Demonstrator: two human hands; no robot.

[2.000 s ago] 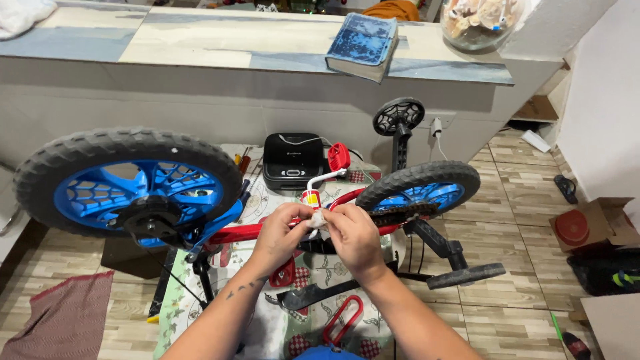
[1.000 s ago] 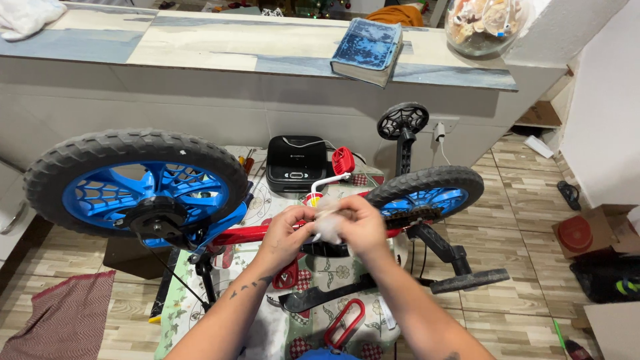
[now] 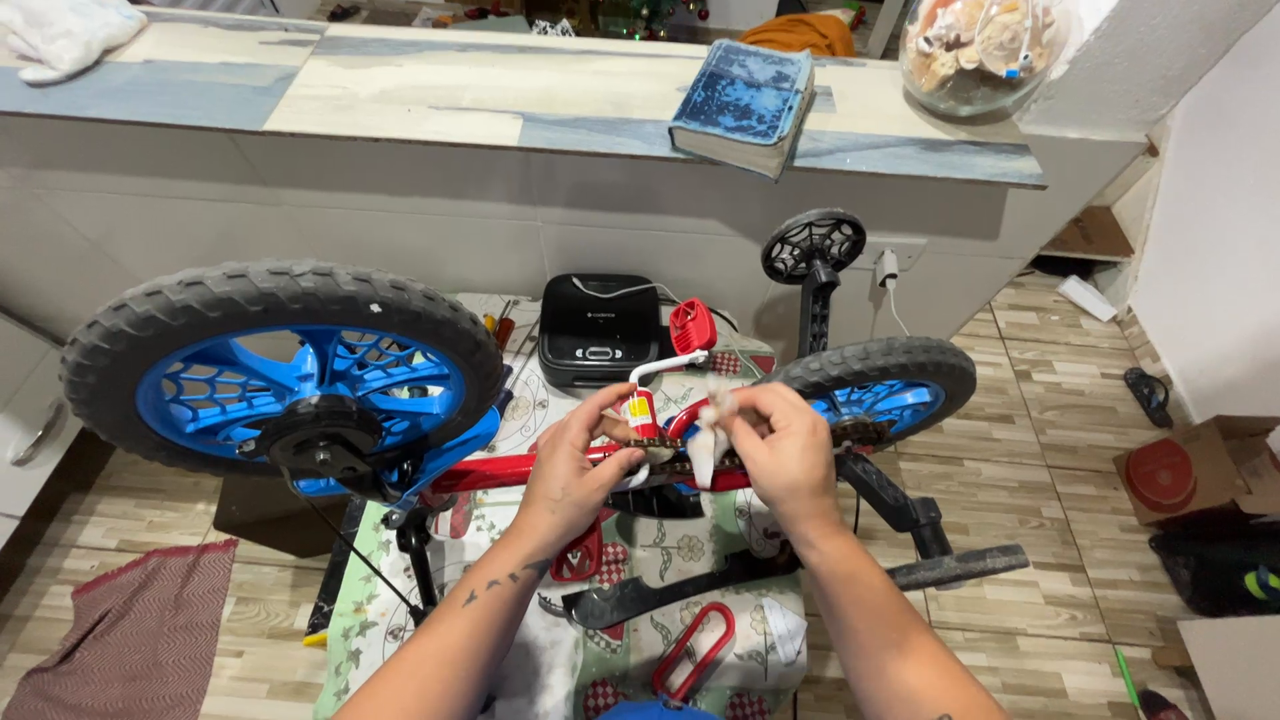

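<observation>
A child's bicycle with a red frame [image 3: 487, 471] rests upside down on a cloth-covered table. My left hand [image 3: 580, 455] is at the bicycle chain [image 3: 655, 443], its thumb and fingers around a small section of it. Between the thumb and fingers of my right hand [image 3: 785, 445] is a crumpled whitish cloth or tissue [image 3: 708, 450], hanging beside the chain. The large wheel with blue spokes [image 3: 300, 380] stands to the left, the other wheel [image 3: 890, 385] to the right. A red pedal [image 3: 692, 326] points up behind my hands.
A black appliance [image 3: 598, 330] sits behind the bicycle. Training wheels [image 3: 813, 247] stick out at the right. A black chain guard [image 3: 680, 590] and a red loop-shaped part [image 3: 694, 650] lie on the tablecloth. A blue book [image 3: 745, 100] and a glass bowl of shells [image 3: 980, 50] stand on the ledge.
My hands, close together around the whitish cloth earlier, are now apart. The left hand is at the chain, and the cloth hangs from the right hand.
</observation>
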